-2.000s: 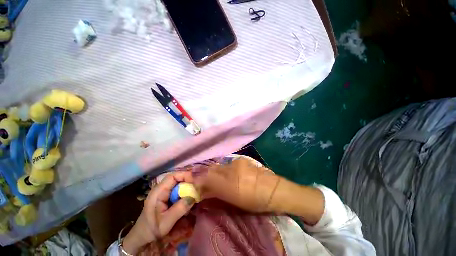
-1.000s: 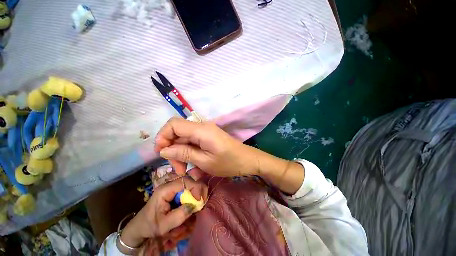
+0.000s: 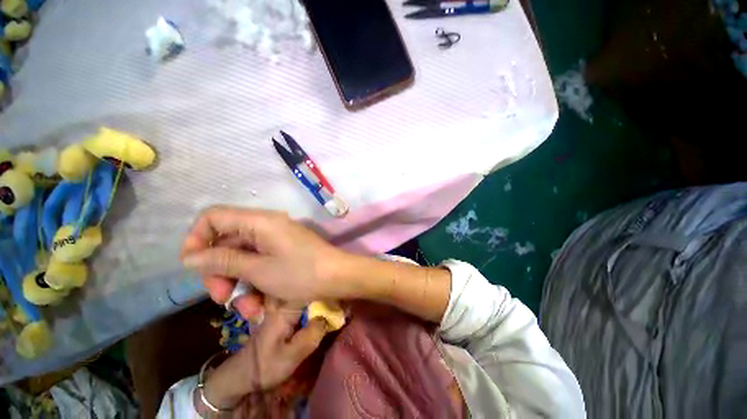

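Note:
A small plush toy piece (image 3: 328, 314), yellow with a little blue, sits in the fingers of my left hand (image 3: 266, 356) over my lap. My right hand (image 3: 262, 254) is raised above and left of it, fingertips pinched together beside the table edge. A fine pale thread shows between the hands; no needle can be made out. Part of my left hand is hidden behind my right hand. A small whitish thing shows at my right fingers; I cannot tell what it is.
Thread snips (image 3: 311, 174) lie near the table edge (image 3: 426, 217). A smartphone (image 3: 364, 53), a second pair of snips (image 3: 459, 8), a black hook-like item (image 3: 447, 38), stuffing (image 3: 266, 29) and a white wad (image 3: 165, 40) lie farther back. Plush toys (image 3: 74, 196) are heaped at left.
My right hand has moved from the plush piece up and to the left. The plush piece stays in my left hand. The view has shifted slightly.

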